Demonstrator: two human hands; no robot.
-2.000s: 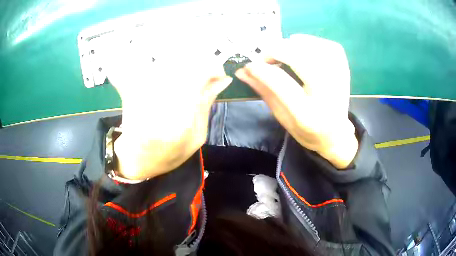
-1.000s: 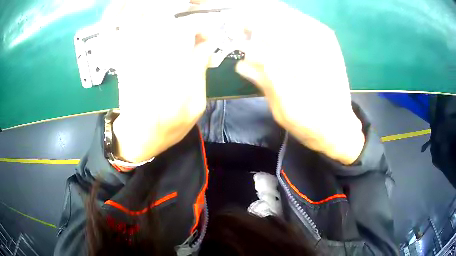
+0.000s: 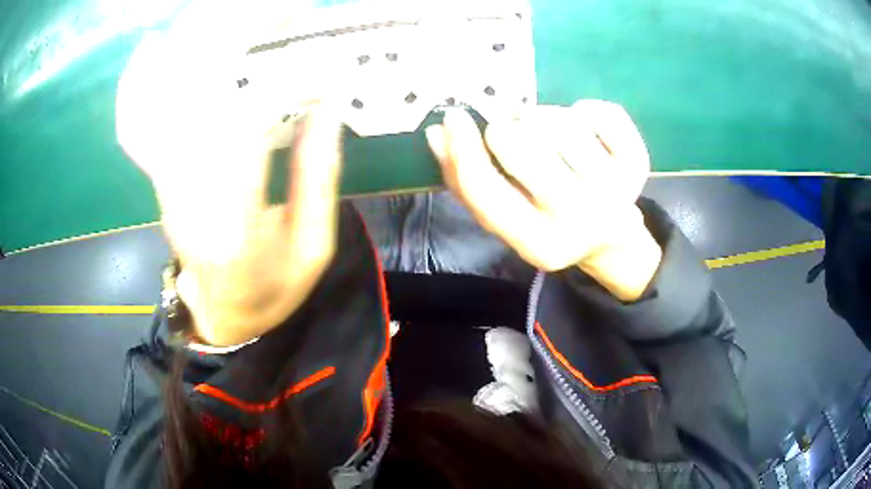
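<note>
A perforated metal plate (image 3: 420, 72), overexposed to white with small dark holes, lies on the green bench top, its notched edge towards me. My left hand (image 3: 248, 210) is over the plate's left part, blurred and washed out; its thumb and fingers show a gap, and its grip cannot be told. My right hand (image 3: 554, 186) has its fingertips together at the notched edge near the plate's right end, gripping the edge there. Any small part between these fingertips is too bright to make out. The plate's left end is hidden by my left hand.
The green bench top (image 3: 726, 95) ends in a thin pale edge in front of my lap. A blue object (image 3: 785, 199) and a dark shape (image 3: 848, 258) are at the right beyond the bench edge. Yellow lines cross the grey floor.
My left hand has moved left, away from my right hand, uncovering the plate's middle and covering its left end. My right hand has drawn back a little towards the notched edge.
</note>
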